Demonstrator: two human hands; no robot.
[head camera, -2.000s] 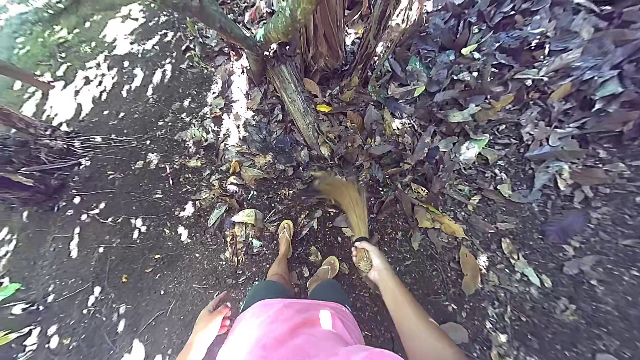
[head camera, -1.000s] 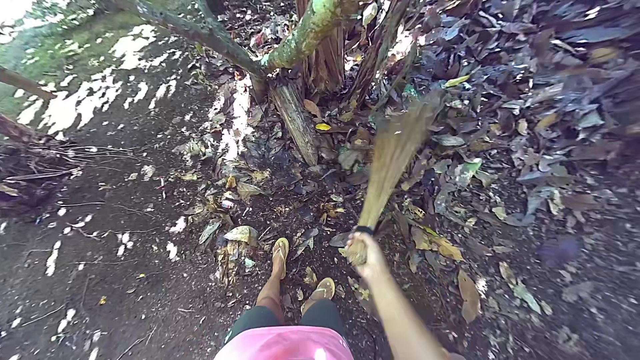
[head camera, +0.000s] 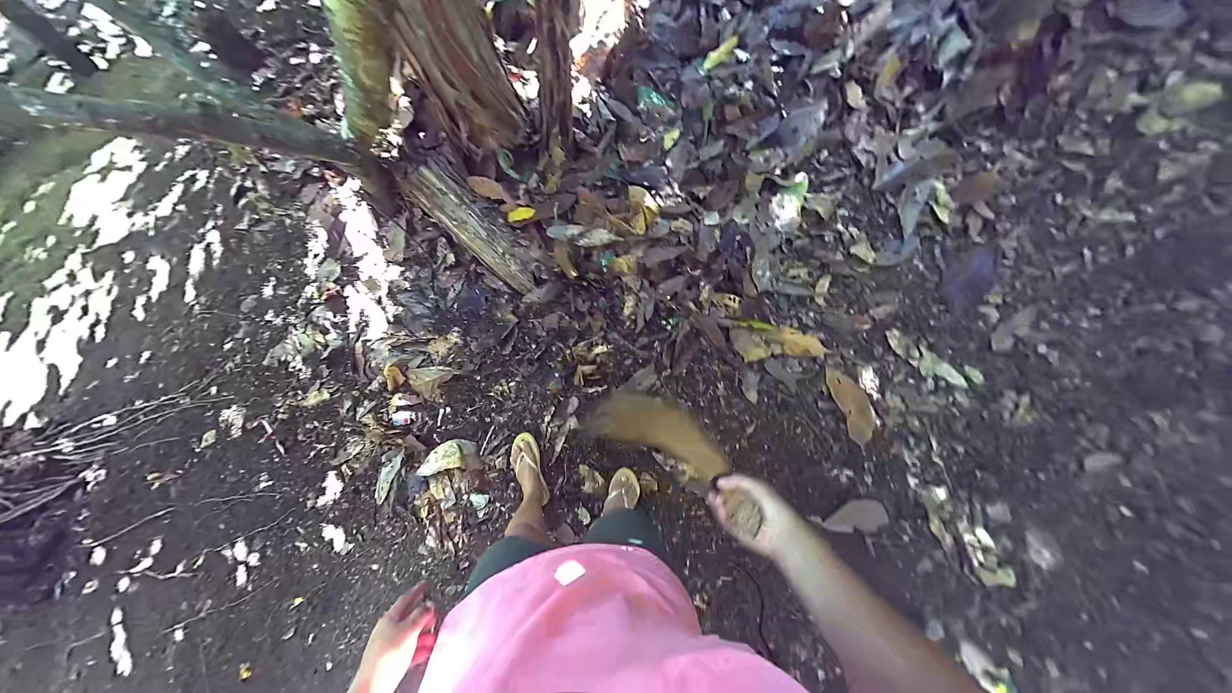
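My right hand (head camera: 753, 515) grips a hand broom (head camera: 664, 428) of thin tan bristles by its bound end. The broom's bristles are blurred and point left, low over the leaf-strewn soil in front of my feet. My left hand (head camera: 397, 630) hangs beside the pink shirt (head camera: 577, 626), lit by sun; what lies inside its fingers, near a red patch, is hard to make out. Dry brown and yellow leaves (head camera: 780, 343) lie ahead of the broom and to its right.
Tree trunks (head camera: 462, 77) rise at the top, with a cut wood piece (head camera: 472, 226) slanting from their base and a low branch (head camera: 192, 125) reaching left. Thin roots or twigs (head camera: 106, 433) spread at the left. My feet in flip-flops (head camera: 528, 464) stand on dark soil.
The broom, raised and pointing up and away a second ago, is now low and points left. My left hand, out of view then, shows again at my side.
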